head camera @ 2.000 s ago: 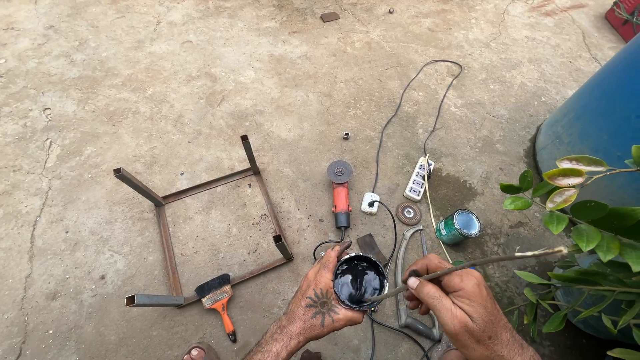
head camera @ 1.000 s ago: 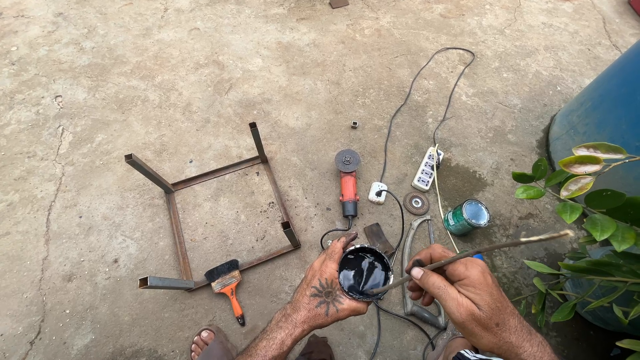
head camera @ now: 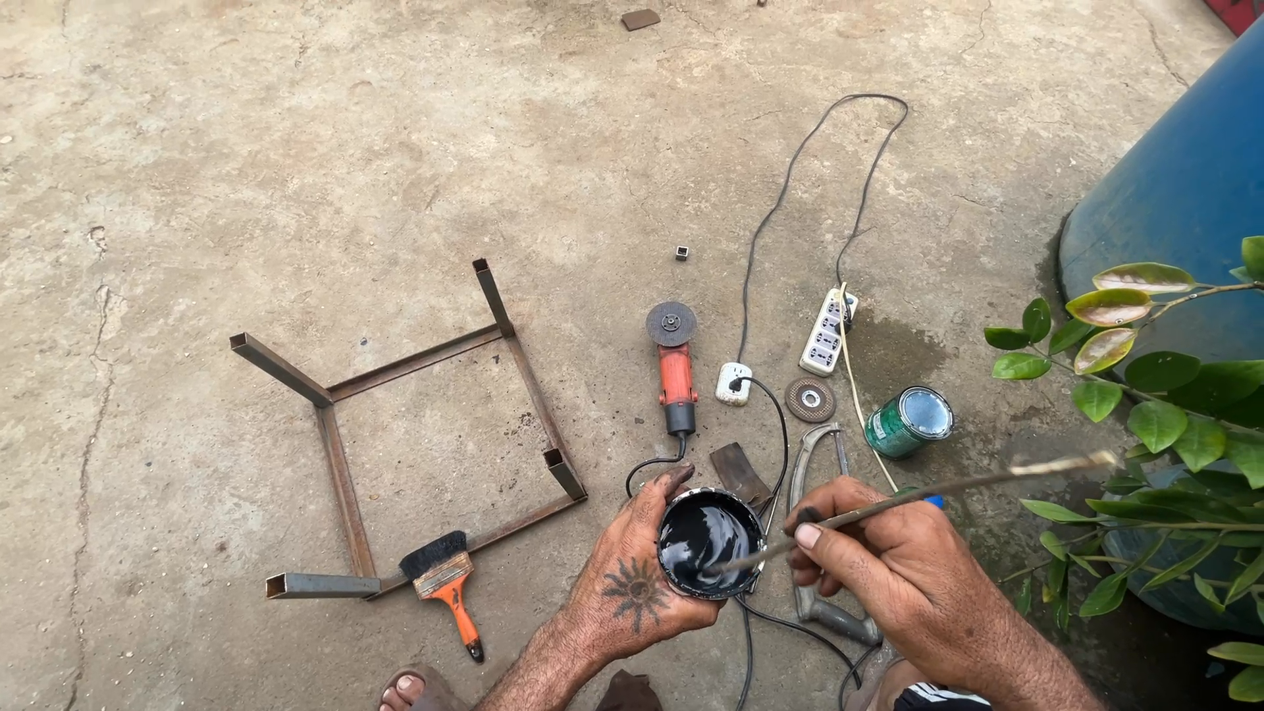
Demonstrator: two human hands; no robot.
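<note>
My left hand [head camera: 632, 583] grips an open can of black paint [head camera: 709, 543] from its left side. My right hand [head camera: 889, 563] pinches a thin wooden stick [head camera: 918, 494], whose lower end dips into the paint; pale streaks show on the dark surface. Left of the can, a wide paintbrush with an orange handle [head camera: 456, 602] leans its bristles against a welded steel frame [head camera: 425, 365] with four upturned square-tube legs. An angle grinder [head camera: 675, 375] lies on the concrete above the can. A green paint can [head camera: 908, 423] stands to the right of it, beyond my right hand.
A power strip [head camera: 828, 334], a white socket adapter [head camera: 733, 384], a grinding disc [head camera: 810, 400] and a hacksaw [head camera: 805, 474] lie near the hands, with cords between them. A blue barrel [head camera: 1175, 197] and a leafy plant [head camera: 1200, 425] stand at the right. My foot [head camera: 405, 688] shows below.
The stick's lower end has shifted within the paint, and the pale streaks have changed shape. Both hands keep their holds. The view has shifted slightly.
</note>
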